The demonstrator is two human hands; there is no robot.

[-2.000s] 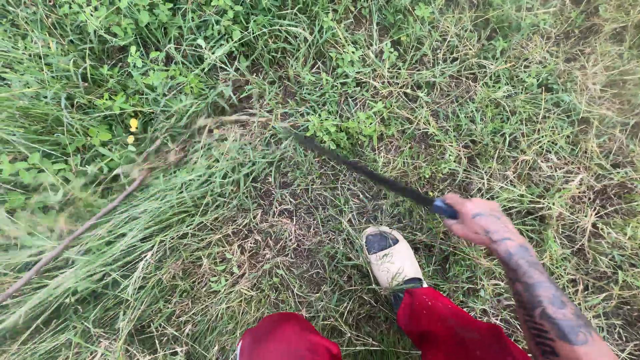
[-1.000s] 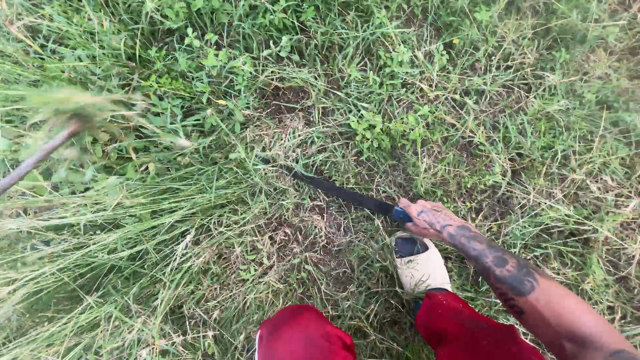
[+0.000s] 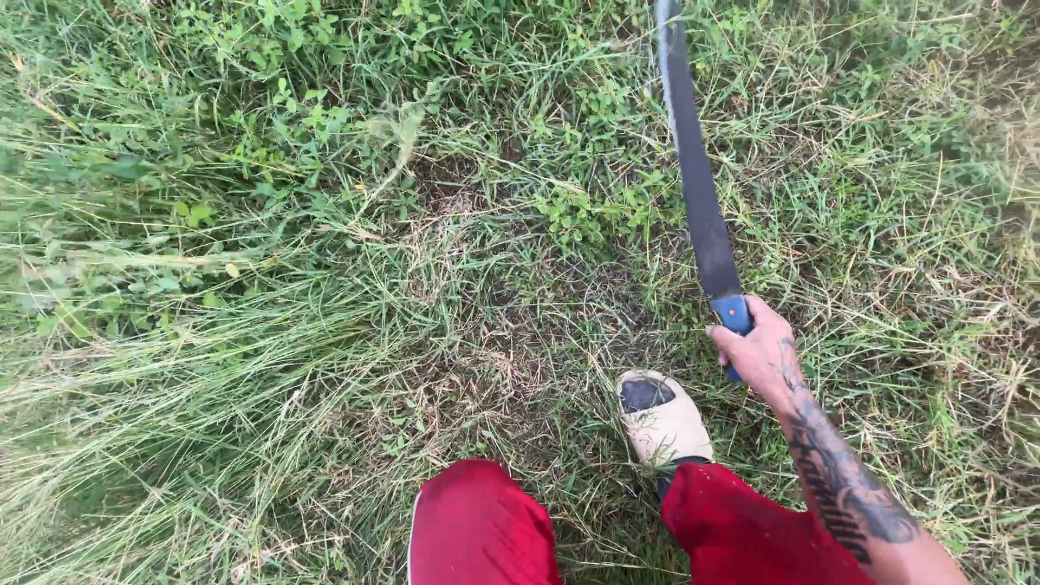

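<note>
My right hand, at the right of the head view, is closed around the blue handle of a machete. The long dark blade points up and slightly left, above the ground, and runs to the top edge of the view. Low green plants and cut-looking grass lie below and left of the blade. My left hand is out of view.
A beige open-toed slide on my foot rests on the grass just left of my right wrist. My knees in red trousers fill the bottom edge. Long grass leans across the left side, with leafy weeds above it.
The machete has swung from pointing left, low over the grass, to pointing up. A stick seen at the left in both earlier frames is out of view now.
</note>
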